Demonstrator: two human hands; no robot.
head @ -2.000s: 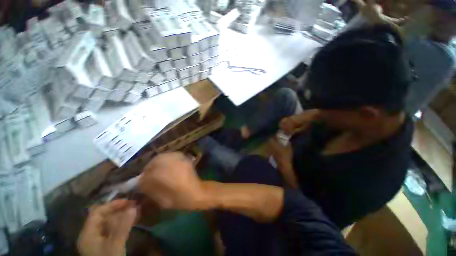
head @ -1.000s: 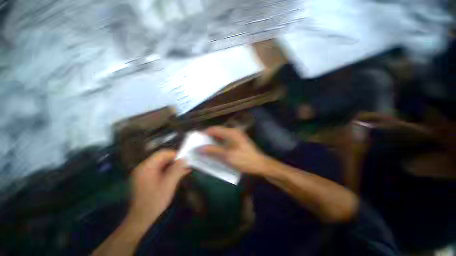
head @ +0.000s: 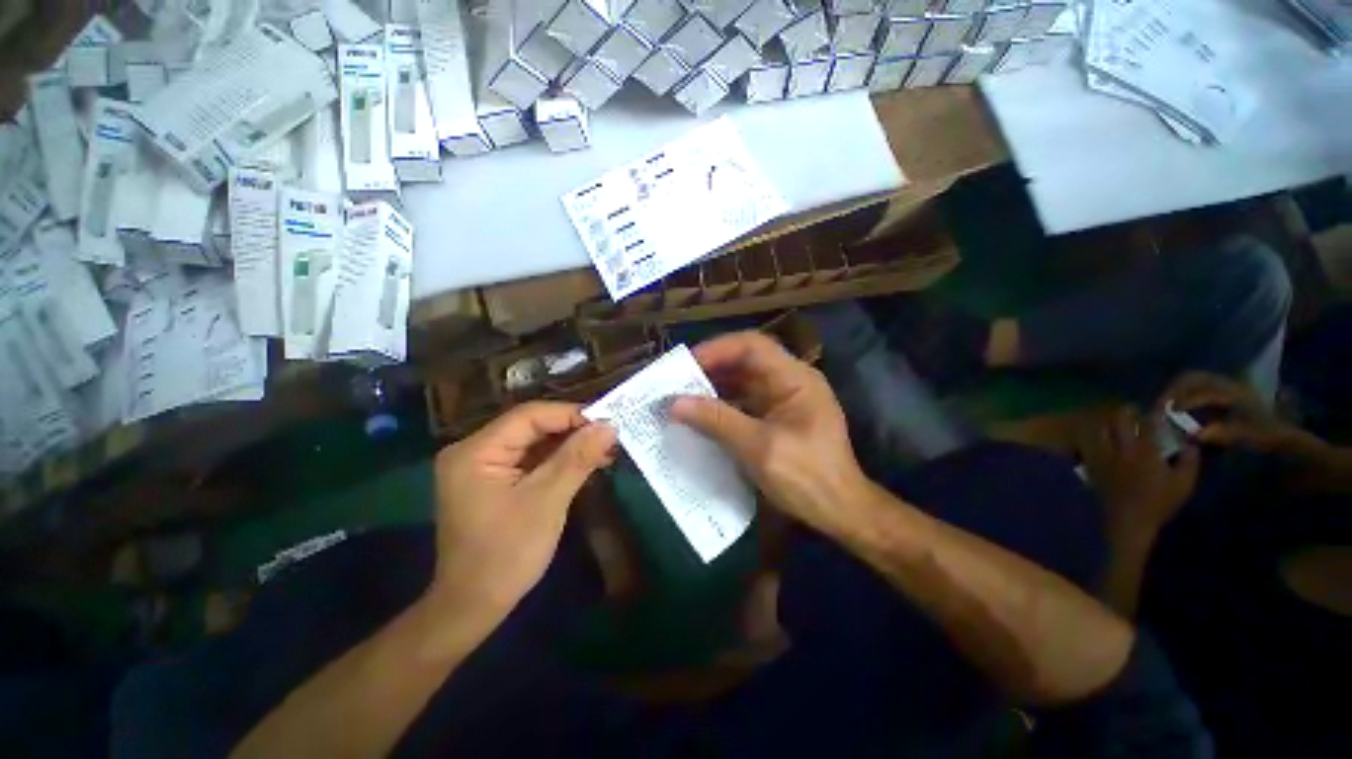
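Observation:
A folded instruction leaflet (head: 681,469), white with small black text, is held over my lap. My left hand (head: 512,497) pinches its left corner between thumb and fingertips. My right hand (head: 786,433) holds its upper right part, thumb on the printed face and fingers behind. A printed leaflet sheet (head: 667,203) lies at the front edge of the white bench cover (head: 489,223), one corner over the edge.
Loose unit boxes (head: 307,267) heap at the left. Stacked cartons (head: 905,52) stand at the back. Below the bench edge are a divided tray (head: 771,274) and a small parts tray (head: 541,368). Another person's hands (head: 1157,452) are at the right. More leaflets (head: 1164,67) lie at upper right.
The view has swung left and sharpened. The leaflet is now held between both hands with its text face showing, more upright than a second ago. Two seconds ago the hands were apart and blurred.

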